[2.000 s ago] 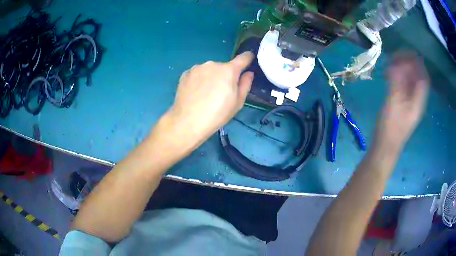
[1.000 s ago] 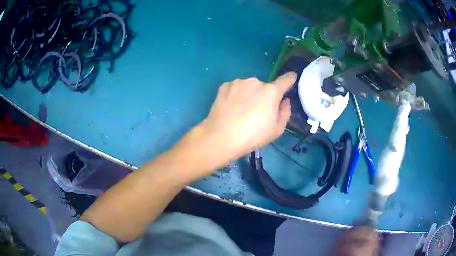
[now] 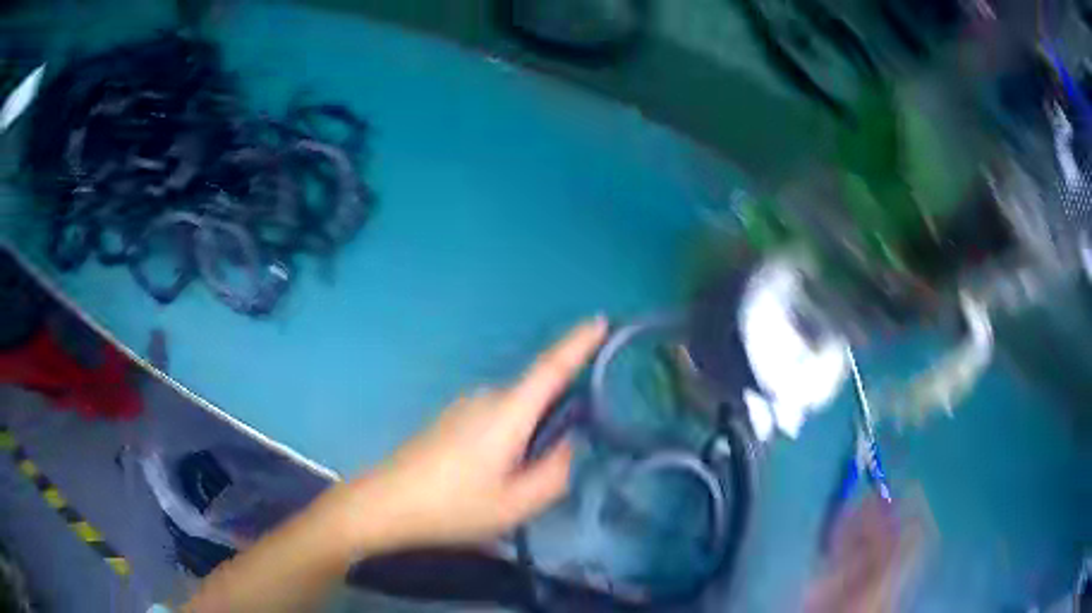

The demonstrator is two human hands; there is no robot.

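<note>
The frame is blurred. My left hand [image 3: 479, 461] is over the bench in front of the press, with thumb and forefinger at the left side of a thin black crescent piece [image 3: 607, 359]. The hand seems to hold it. The black headband [image 3: 739, 503] lies on the bench below and right of it, near the front edge. My right hand [image 3: 872, 557] is low at the right, blurred, over the pliers' handles; its fingers cannot be made out. The green lever press [image 3: 880, 180] stands at the upper right with its white pad [image 3: 788, 347]. The blue-handled pliers [image 3: 865, 461] lie right of the pad.
A tangled pile of black crescent pieces [image 3: 198, 180] lies on the teal benchtop [image 3: 479, 192] at the upper left. The dark conveyor [image 3: 671, 90] runs behind the bench. A red stool [image 3: 72, 371] and a clear bag [image 3: 180, 485] are on the floor at the lower left.
My left hand has moved away from the press, down and left, and a crescent piece now shows at its fingers. The lever's wrapped handle has swung up, and my right hand is off it.
</note>
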